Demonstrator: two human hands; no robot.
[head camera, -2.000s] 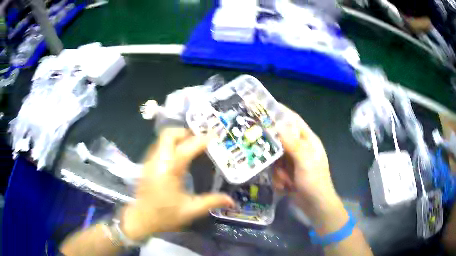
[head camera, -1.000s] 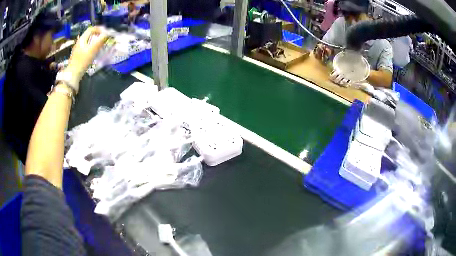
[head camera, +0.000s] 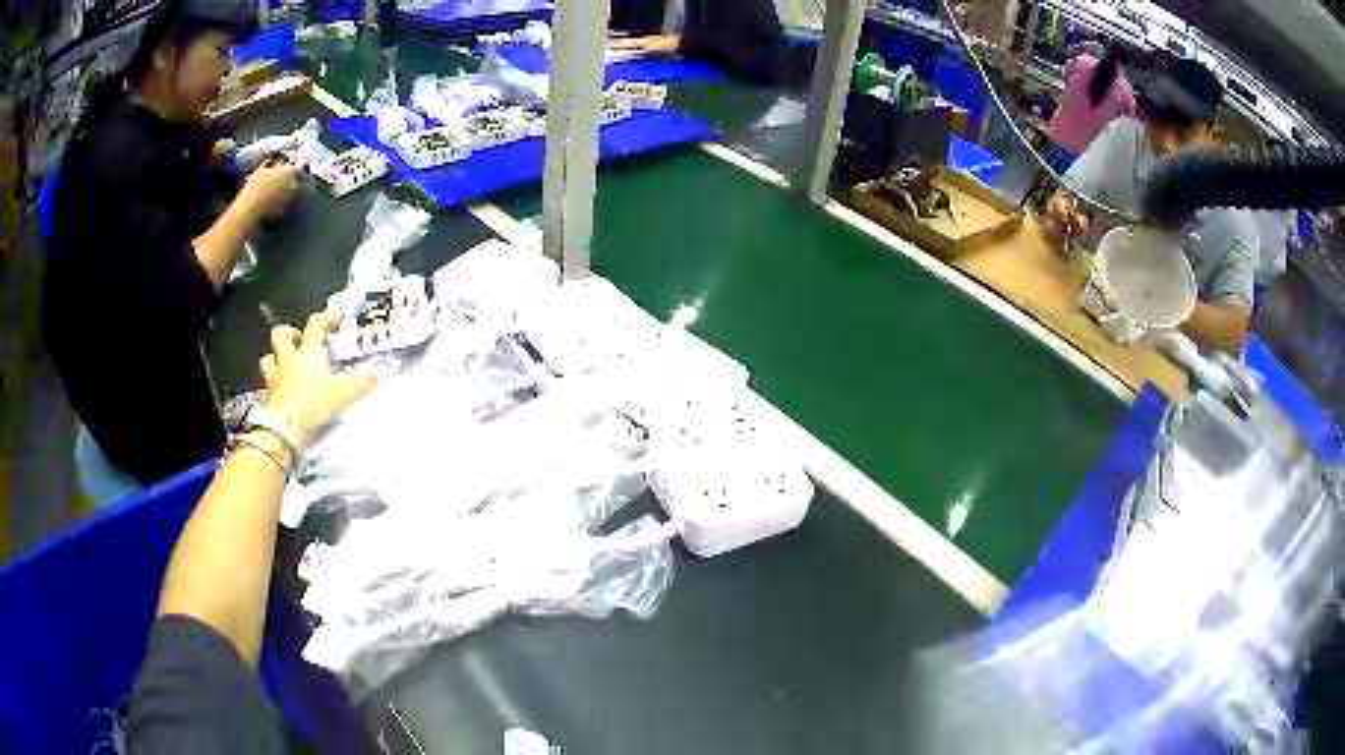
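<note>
My left hand (head camera: 307, 381) reaches out at the left, fingers spread, palm down. An open white socket housing (head camera: 381, 319) with dark and yellow inner parts lies just beyond its fingertips; whether they touch it I cannot tell. Below lies a heap of clear plastic bags (head camera: 472, 509) around white cords. Closed white power strips (head camera: 735, 479) with socket holes lie along the heap's right side. My right hand is not in view.
A green conveyor (head camera: 826, 354) with pale rails runs beyond a grey post (head camera: 572, 148). A blue sheet (head camera: 605, 148) holds open housings (head camera: 502, 126). A person in black (head camera: 140, 280) works at the left, another in grey (head camera: 1232, 244) at the right. Blurred bagged units (head camera: 1217, 531) lie at the right.
My left hand has come down from the upper left to beside the open housing. The view has shifted, so the heap and closed strips appear further right. My right hand has left view since the earliest frame.
</note>
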